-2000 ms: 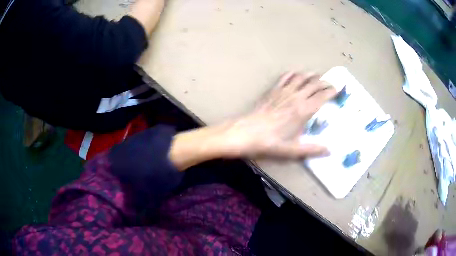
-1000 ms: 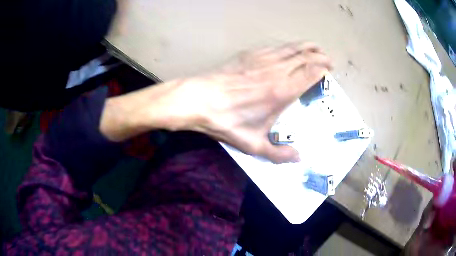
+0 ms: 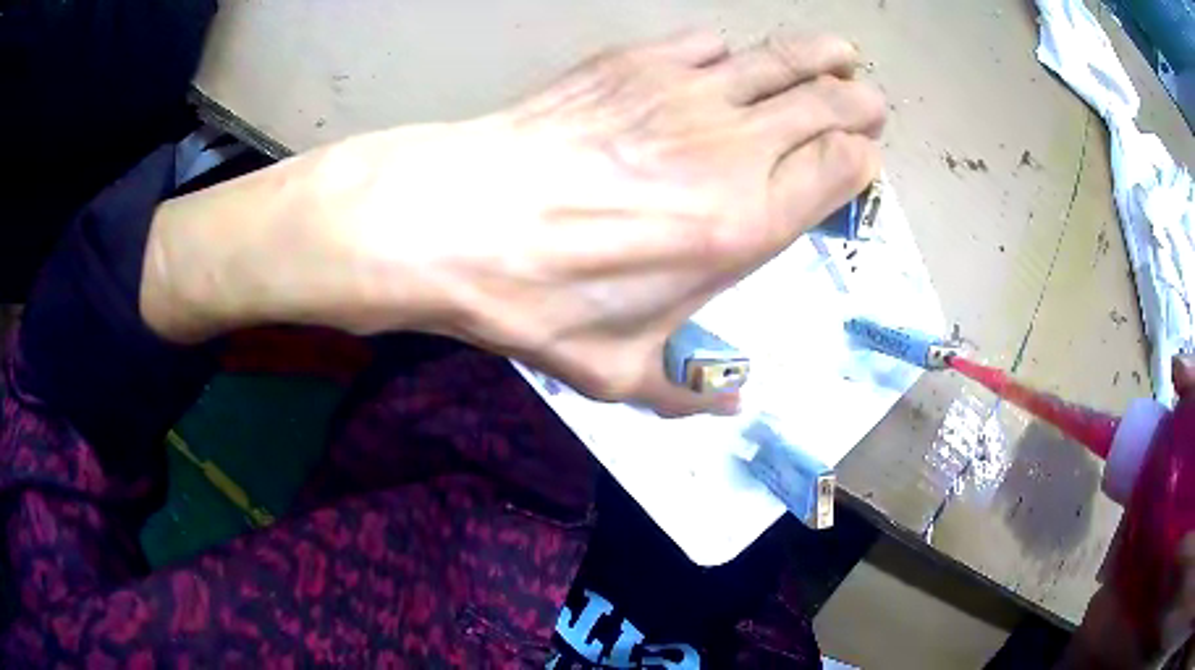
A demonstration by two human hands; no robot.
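Note:
A white plastic cover (image 3: 734,491) lies tilted over the bench's near edge, with several grey-blue posts standing up from it. My left hand (image 3: 616,223) lies over its upper left part and grips it, the thumb beside one post (image 3: 708,363) with a brass-coloured tip. My right hand (image 3: 1127,628) is cut off at the lower right edge and dark. It holds the squeeze bottle (image 3: 1160,524), pink-red with a pale collar. The bottle's red nozzle touches or nearly touches the tip of the right post (image 3: 904,343). The cover's left part is hidden under my left hand.
Stained tan cardboard sheeting (image 3: 996,157) covers the bench. A crumpled white cloth (image 3: 1153,223) lies along the right side. A shiny patch (image 3: 970,445) and a dark stain are near the front edge. A dark sleeve or body of another person is at the upper left.
The cover has come from flat on the bench to the near edge, held in my left hand. The bottle has come into view from the right, its nozzle now at a post tip.

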